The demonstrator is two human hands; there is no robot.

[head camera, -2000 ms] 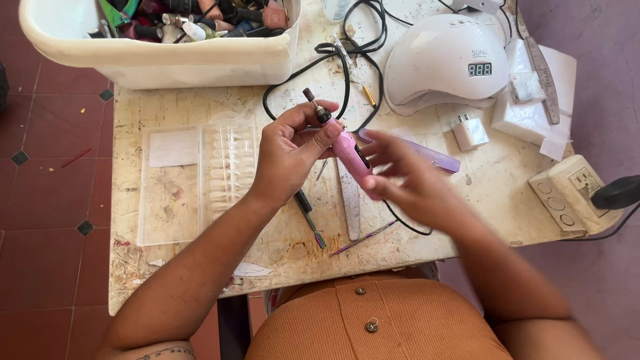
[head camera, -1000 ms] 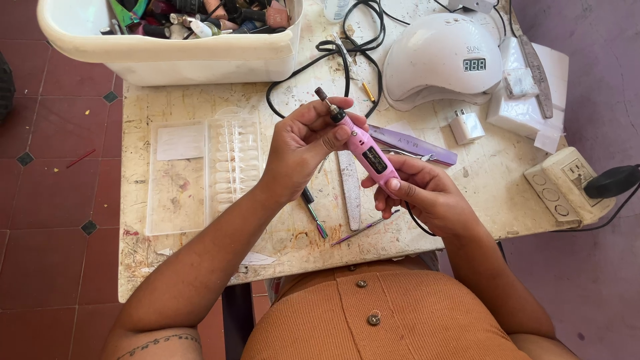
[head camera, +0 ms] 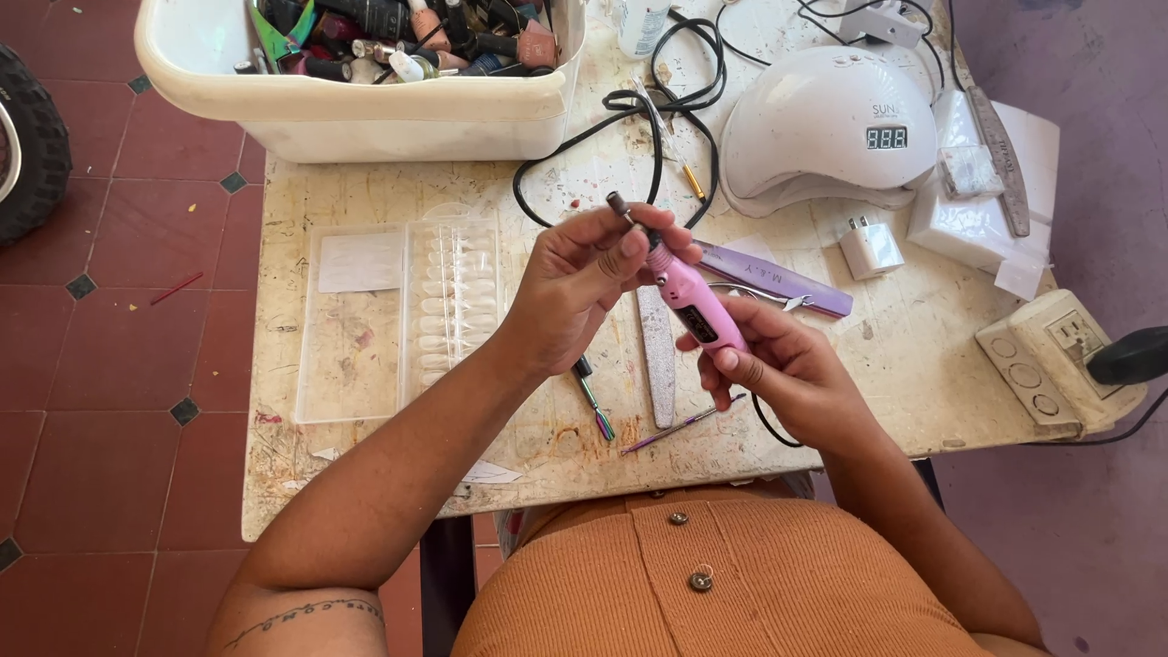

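Note:
A pink electric nail drill (head camera: 701, 306) is held at a slant above the table, its small display facing up. The fingers of my left hand (head camera: 593, 283) grip its dark front end, from which a cylindrical bit (head camera: 619, 203) sticks out. My right hand (head camera: 776, 365) holds the rear of the pink body between thumb and fingers. Under the drill lie a grey nail file (head camera: 657, 360), a cuticle pusher (head camera: 595, 406) and a thin metallic purple tool (head camera: 680, 427). A purple nail file (head camera: 776, 278) and metal nippers (head camera: 785, 299) lie beyond my right hand.
A white tub (head camera: 401, 119) of nail polish bottles stands at the back left. Near it lies an open clear case (head camera: 452, 301) of nail tips. A white nail lamp (head camera: 826, 137), a charger plug (head camera: 870, 248) and an outlet box (head camera: 1040, 360) are on the right. A black cable (head camera: 584, 137) loops behind the hands.
My right hand, blurred and off the drill's rear two seconds ago, has closed on it. The drill remains in my left hand throughout.

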